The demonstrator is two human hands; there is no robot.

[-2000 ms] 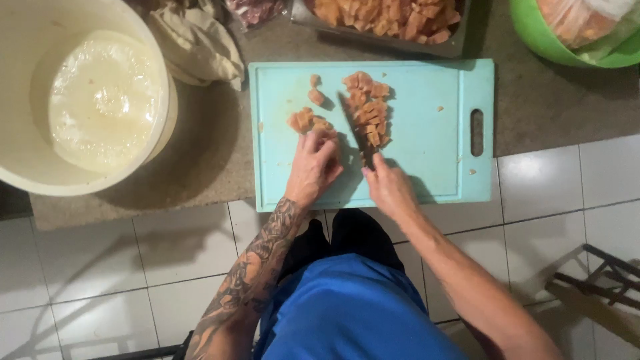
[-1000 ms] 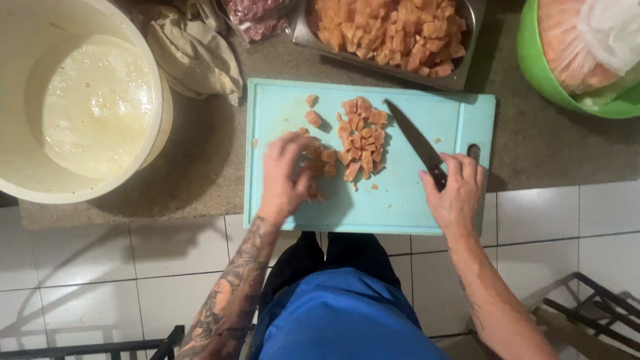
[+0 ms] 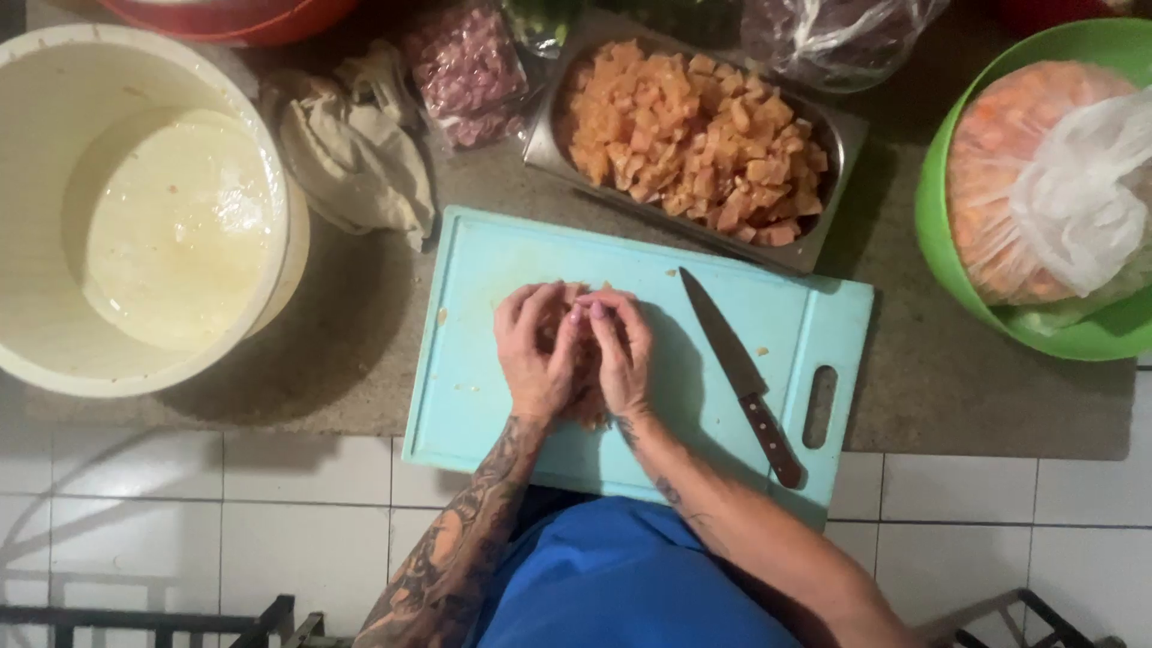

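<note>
My left hand (image 3: 537,346) and my right hand (image 3: 618,346) are cupped together around diced meat (image 3: 587,382) on a light blue cutting board (image 3: 477,378). Their fingertips meet over the pile, so part of the meat is hidden beneath them. To the right of my hands a kitchen knife (image 3: 742,378) lies flat on the board, its dark riveted handle toward me. Behind the board, a steel pan (image 3: 832,216) holds many more meat cubes (image 3: 693,135).
At the left stands a white bucket (image 3: 292,261) with cloudy liquid, beside a crumpled cloth (image 3: 360,153). Bagged pinkish meat (image 3: 468,72) lies behind. A green bowl (image 3: 936,198) at the right holds a tied plastic bag (image 3: 1080,189). Dark metal frames stand low at both sides.
The knife, held in my right hand before, now lies on the board, let go. My right hand has moved left to join my left around the meat, which is gathered closer together.
</note>
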